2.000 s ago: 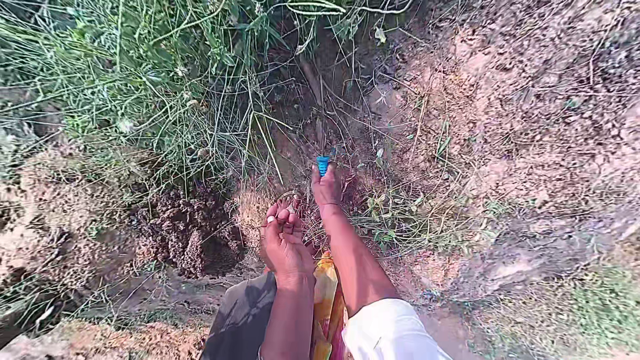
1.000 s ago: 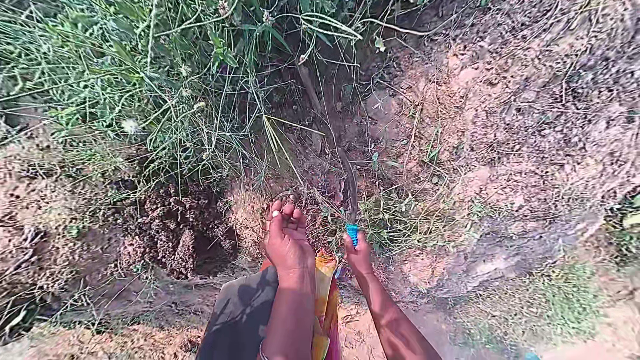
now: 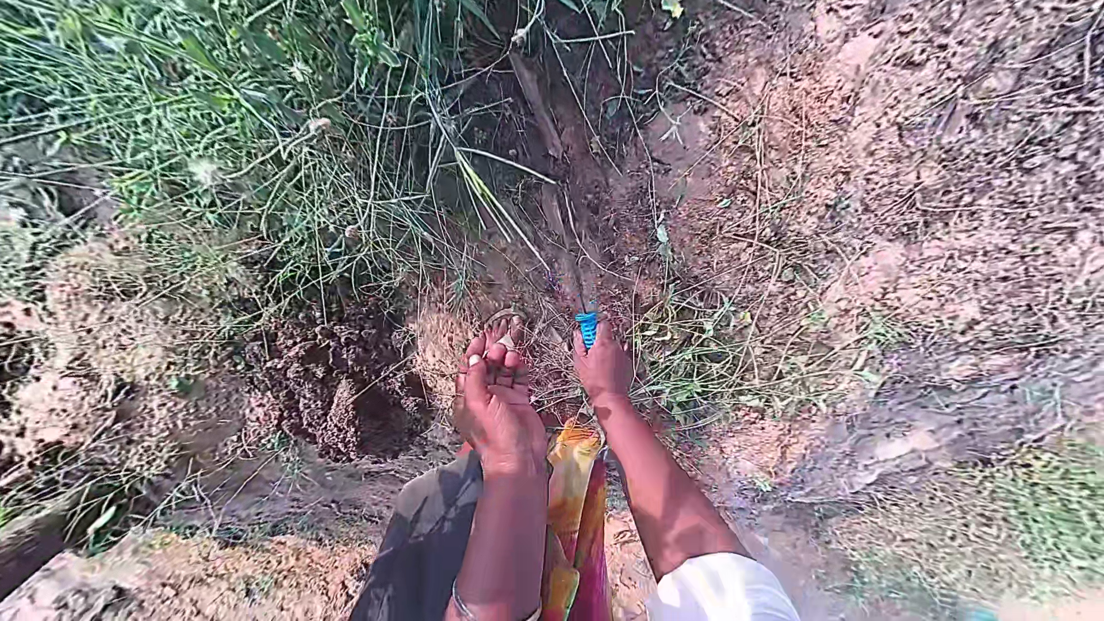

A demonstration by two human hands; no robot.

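Note:
My right hand (image 3: 604, 366) grips the blue ribbed handle (image 3: 587, 329) of a tool at the centre of the head view. A thin dark part seems to run up from the handle, but it blends into the soil and its kind cannot be told. To the left, my left hand (image 3: 500, 410) is palm up with its fingers curled and apart from the handle. Whether anything small lies between those fingers cannot be made out. Cut dry stems (image 3: 552, 358) lie on the ground between and beyond the hands.
Tall green grass and weeds (image 3: 345, 112) fill the upper left. A mound of dark crumbly soil (image 3: 341, 388) is left of my left hand. Loose cut grass (image 3: 733, 354) lies to the right, on a bare earth slope (image 3: 931, 216). Yellow and red cloth (image 3: 573, 483) hangs below my hands.
My right hand, still on the blue handle, moved down and right between the two earlier frames and is now higher and nearer my left hand. The left hand stays curled, palm up.

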